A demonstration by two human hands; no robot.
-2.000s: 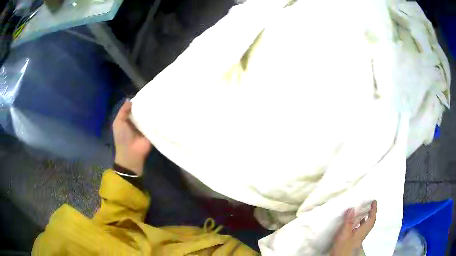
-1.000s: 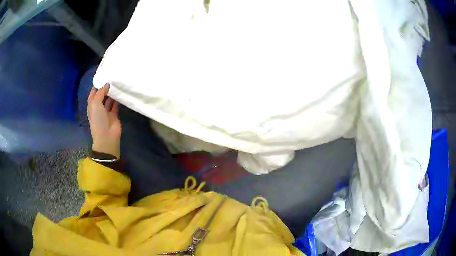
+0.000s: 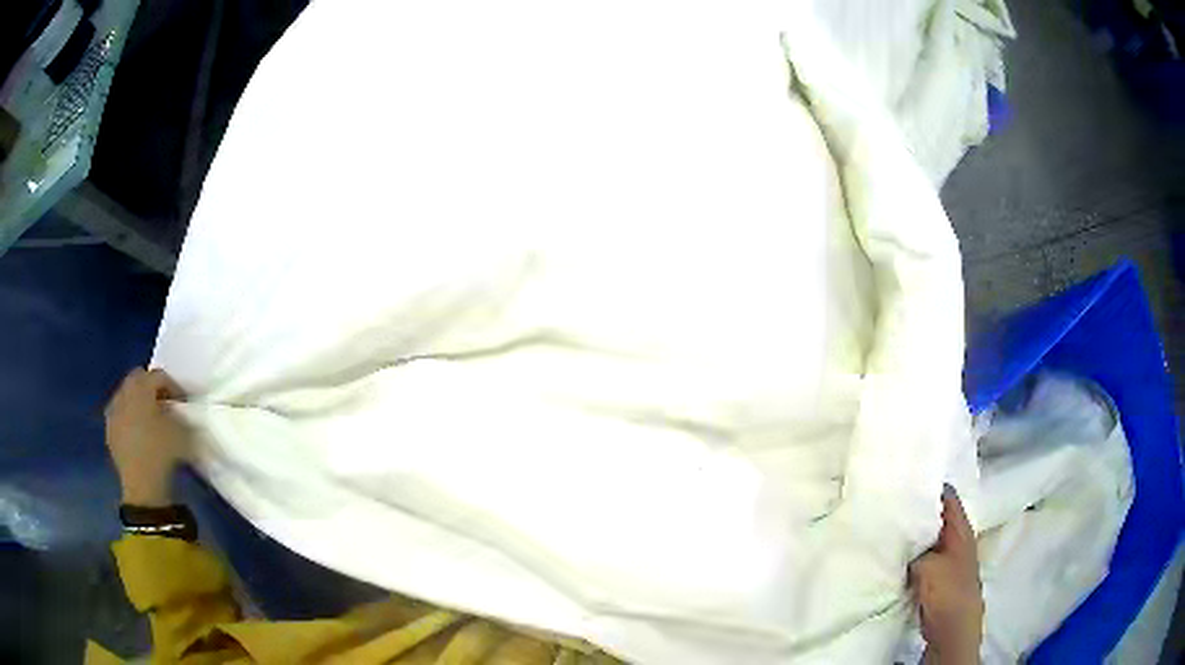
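Observation:
A large white garment [image 3: 624, 455] is spread across my lap and fills the middle of the view, with soft folds running between my hands. My left hand [image 3: 146, 435] grips its left edge, fingertips pinching the cloth. My right hand [image 3: 951, 578] grips its right edge at the lower right; part of the fingers is hidden by the cloth. The garment is pulled wide between both hands. No tool shows in either hand.
A blue bin [image 3: 1150, 429] with white pieces [image 3: 1059, 481] inside stands at the right. More white cloth [image 3: 942, 78] lies at the top right. A pale table edge [image 3: 65, 169] is at the upper left, with blue material [image 3: 65, 312] below. Grey floor [image 3: 1066, 195] shows at the right.
The garment has come closer and now covers most of my lap. My left hand has moved left and down, still gripping it. My right hand has come into view, holding the right edge.

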